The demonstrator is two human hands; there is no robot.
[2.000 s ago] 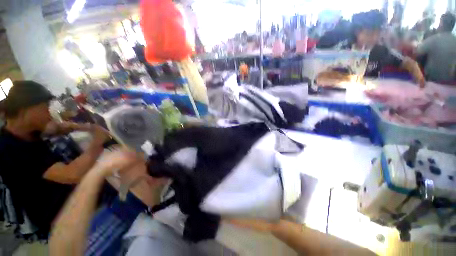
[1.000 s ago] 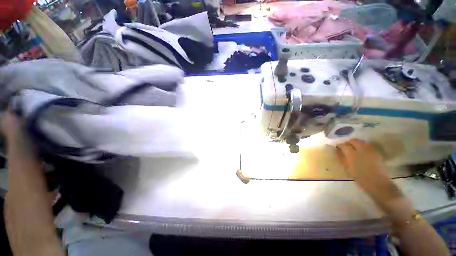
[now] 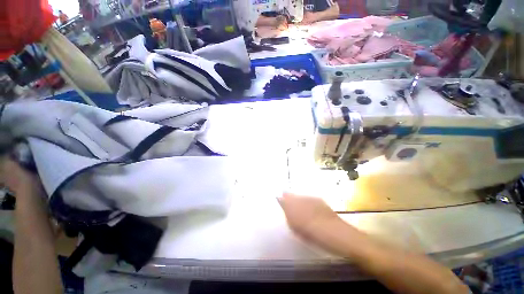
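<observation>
A pale grey-white garment with black strips (image 3: 172, 178) lies bunched over the left part of the sewing table, its black section (image 3: 129, 241) hanging at the front edge. My left hand (image 3: 16, 172), partly cut off at the left edge, grips the garment's far left side; its fingers are mostly hidden in cloth. My right hand (image 3: 301, 211) is blurred, low over the table left of the needle area, fingertips pointing left; whether it holds anything cannot be told. The white sewing machine head (image 3: 402, 138) stands at the right, with its presser foot area (image 3: 349, 169) lit.
Behind the table are a second grey-and-black garment pile (image 3: 178, 72), a blue crate (image 3: 310, 66) with black pieces and a pale crate (image 3: 368, 70) with pink pieces. A person's forearms (image 3: 322, 14) show at the top. A blue basket (image 3: 505, 267) is low right.
The garment has come from my lap area onto the table at the left. My right hand has moved left from beside the machine head to the table's middle. The view has turned right and down.
</observation>
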